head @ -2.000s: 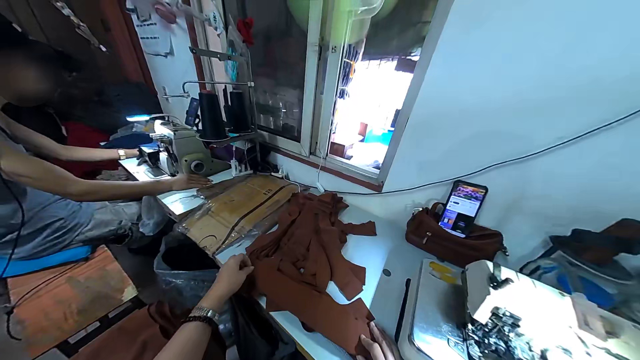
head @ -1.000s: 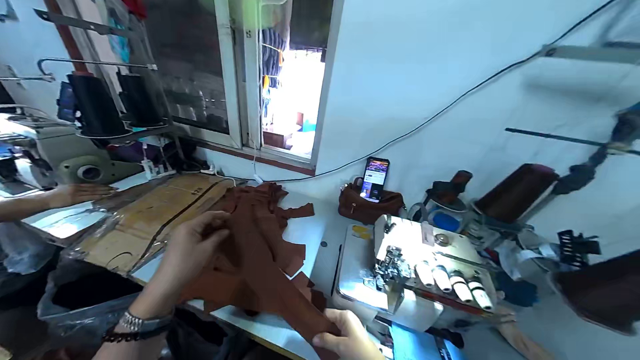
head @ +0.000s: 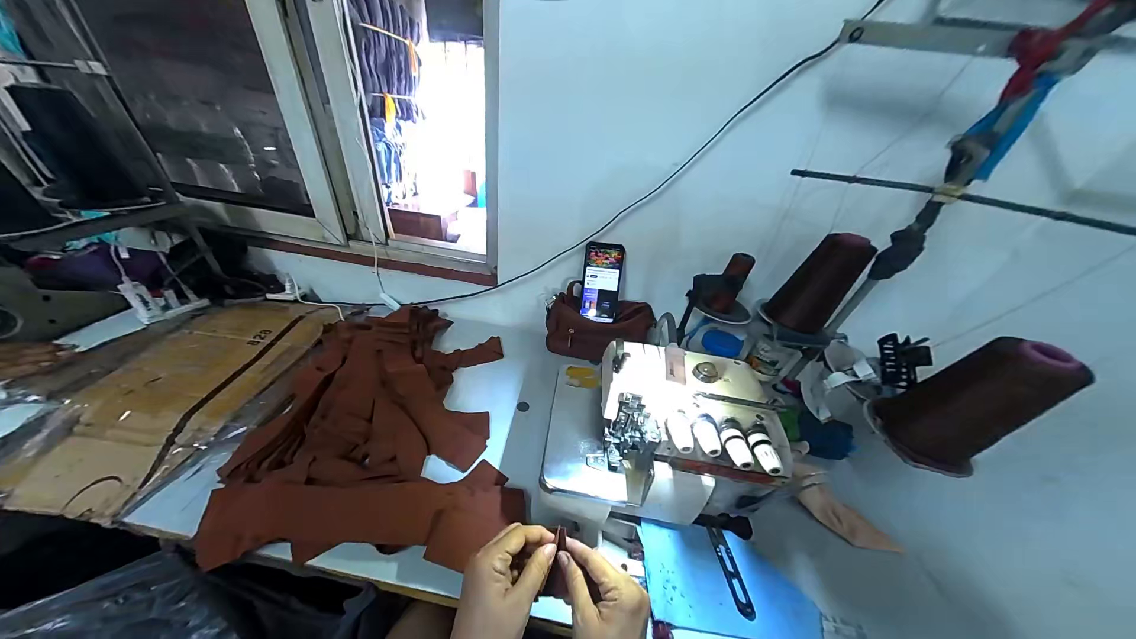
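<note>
My left hand (head: 510, 577) and my right hand (head: 603, 590) are close together at the bottom middle, pinching a small part of a brown fabric piece (head: 560, 546) between thumbs and fingertips. The rest of that piece is mostly hidden behind the hands. Just left lies a pile of rust-brown cut fabric pieces (head: 373, 417) on the white table (head: 510, 444), with a long strip (head: 346, 515) along its front. Right of the pile and beyond my hands stands an overlock sewing machine (head: 692, 408), its lamp-lit top bearing several white dials.
A phone (head: 603, 282) leans on a brown pouch (head: 577, 333) behind the machine. Cones of dark brown thread (head: 821, 284) stand at the right. Flattened cardboard (head: 169, 399) covers the table's left part, and a black plastic bag (head: 177, 603) hangs at the front edge. Another person's hand (head: 31, 358) is at far left.
The view has swung right. My hands, apart on the fabric before, are now together near the machine. The long piece stretched between them one second ago is now gathered at the fingertips.
</note>
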